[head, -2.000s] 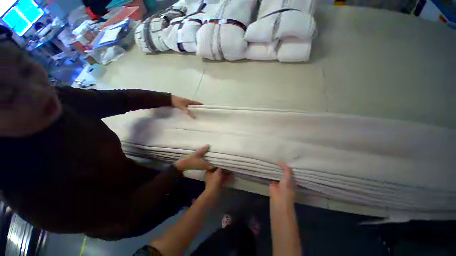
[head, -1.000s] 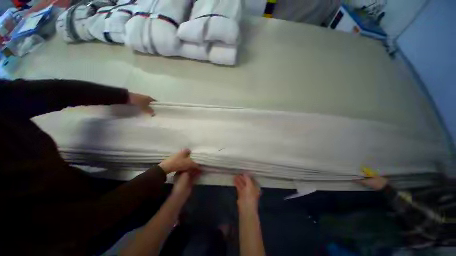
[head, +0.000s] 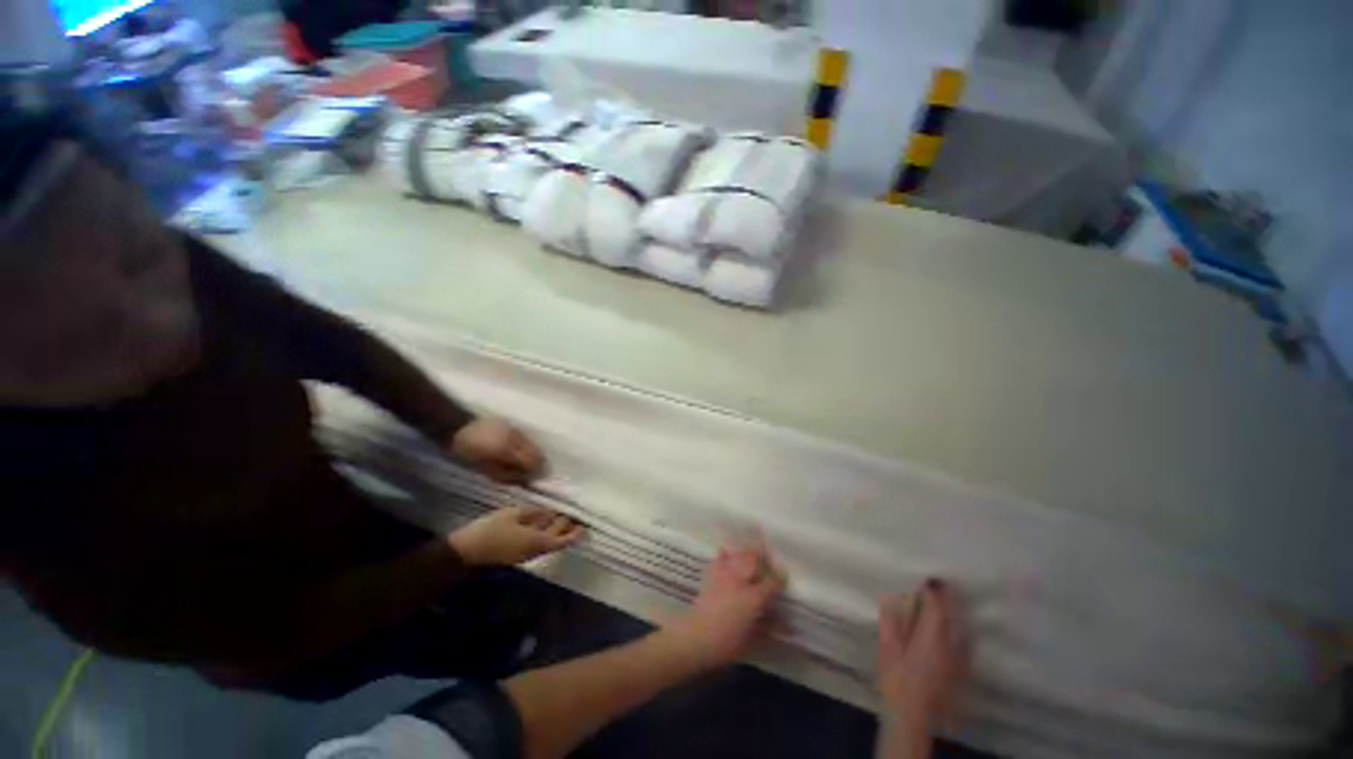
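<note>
A long cream curtain panel (head: 668, 438) lies in stacked lengthwise folds along the near edge of the table, its fold edges towards me. My left hand (head: 735, 601) is at the folded edge, fingers bent on the cloth; blur hides whether it pinches a fold. My right hand (head: 920, 645) rests on the panel further right, its fingers curled at the cloth; its grip is also unclear. Another person's two hands (head: 512, 534) are at the same folds to the left of mine.
A person in dark clothing (head: 223, 489) stands close at my left. Tied curtain rolls (head: 594, 193) lie at the back of the cream table (head: 1009, 341). Behind is a column (head: 887, 104) with yellow-black stripes. A blue-edged tray (head: 1202, 230) sits at the back right corner.
The view has swung left and up. My hands have moved from the panel's front edge up onto its folds. The other person's far hand has come from the back edge to the front folds.
</note>
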